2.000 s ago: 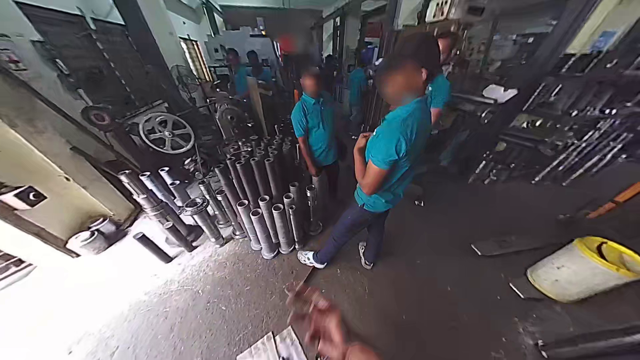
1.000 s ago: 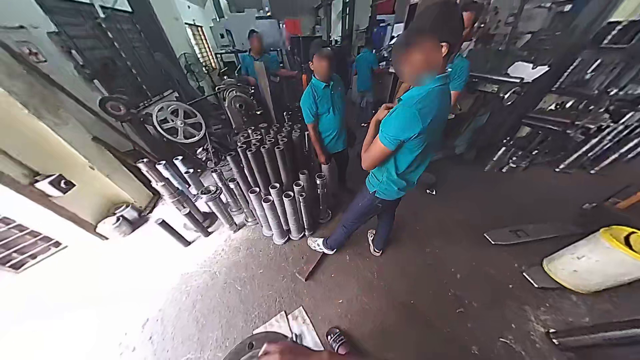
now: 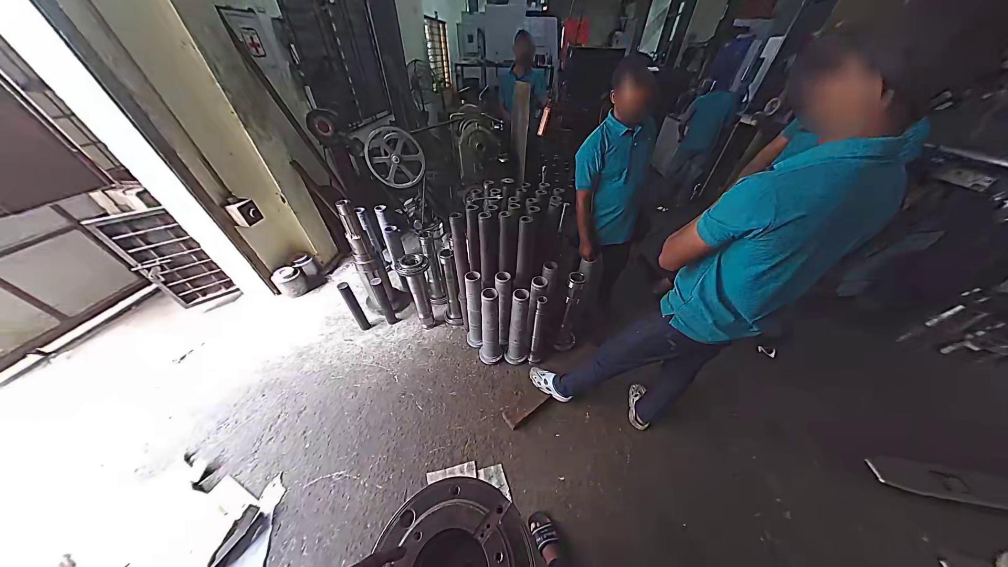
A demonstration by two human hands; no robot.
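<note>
At the bottom centre lies a round dark metal flange (image 3: 461,504) with bolt holes and a wide central bore, cut off by the frame's edge. Dark fingertips, apparently of my left hand (image 3: 382,557), show at its lower left rim; whether they grip it is not clear. My right hand is out of view. Pale sheets (image 3: 494,477) lie on the floor just beyond the flange. A foot in a dark slide sandal (image 3: 543,531) is close to its right side.
Many upright metal tubes (image 3: 489,323) stand ahead, near a spoked wheel (image 3: 394,157). A person in a teal shirt (image 3: 787,228) stands at right, another (image 3: 618,177) behind. A flat bar (image 3: 526,411) and a metal plate (image 3: 937,482) lie on the floor.
The blurred bare hand seen at the lower centre two seconds ago is no longer there. More of the flange shows than a second ago. The view has swung left.
</note>
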